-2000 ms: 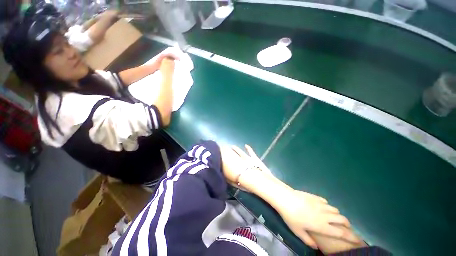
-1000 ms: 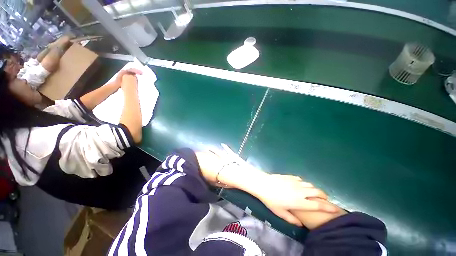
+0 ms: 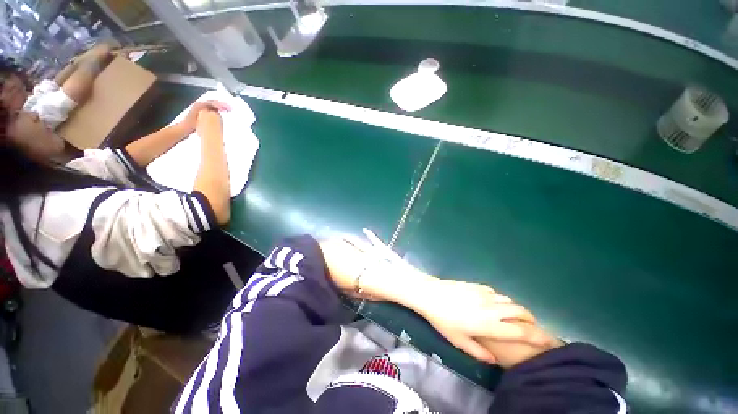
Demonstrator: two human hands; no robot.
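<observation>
My forearms lie crossed on the green bench top (image 3: 324,170), near its front edge. My left hand (image 3: 483,319) rests over my right forearm by the dark right sleeve, thumb and fingers spread, with nothing in it. My right hand (image 3: 354,257) lies by my striped left sleeve, partly overlapped. Its visible fingers are apart and hold nothing. Beyond the pale rail, a flat white cover (image 3: 417,92) lies on the green belt, with a small round part (image 3: 429,65) touching its far end.
A neighbour (image 3: 121,226) sits at left, hands together on a white sheet (image 3: 243,133). A ribbed fan wheel (image 3: 692,120) stands on the belt at right. White parts (image 3: 299,34) sit at the back left. A post rises from the rail (image 3: 502,144). An open carton (image 3: 133,380) is at lower left.
The view first swung left, then slightly back. The fan wheel shows further right and lower than one second ago. My hands keep the same crossed pose.
</observation>
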